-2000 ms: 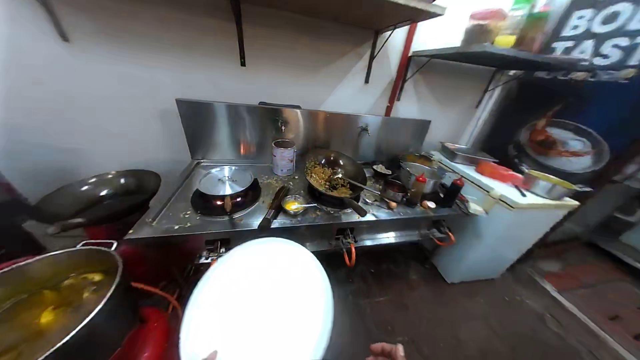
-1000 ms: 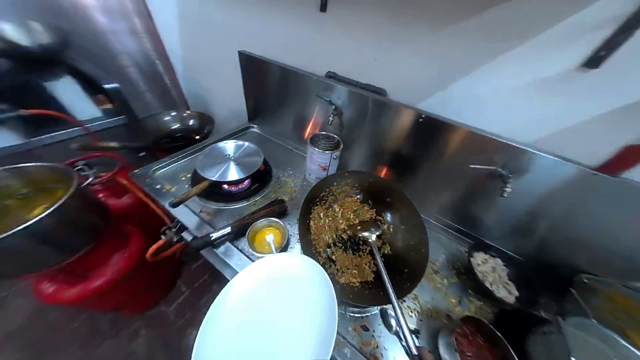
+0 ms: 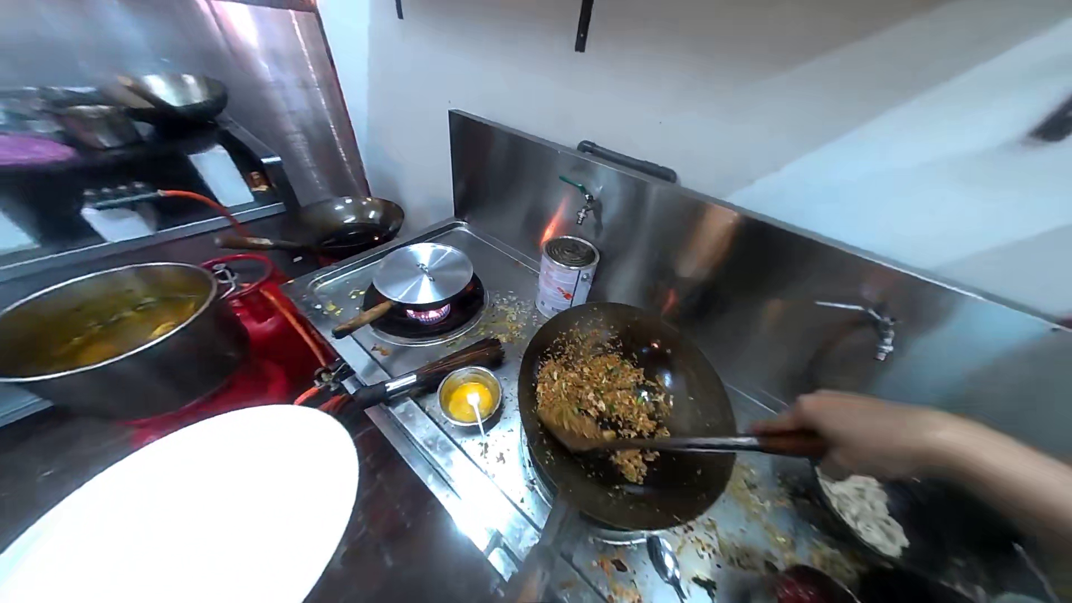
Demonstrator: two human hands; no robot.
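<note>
My right hand is closed around the wooden handle of a metal ladle, whose bowl sits in the fried rice inside a dark wok. The wok rests on the stove with its handle pointing down toward me. A white oval plate fills the lower left of the view; the hand that carries it is not visible. Left of the wok stands a small metal bowl of yellow liquid with a white spoon in it.
A lidded pan sits over a lit burner. Nearby are a tin can, a bamboo brush, a large pot of yellow liquid, a red gas cylinder, another wok, taps and a pan of pale food.
My right hand has come into view on the ladle, and the ladle's bowl has moved to the wok's left side. The plate is farther left in view. The view has shifted toward the stove.
</note>
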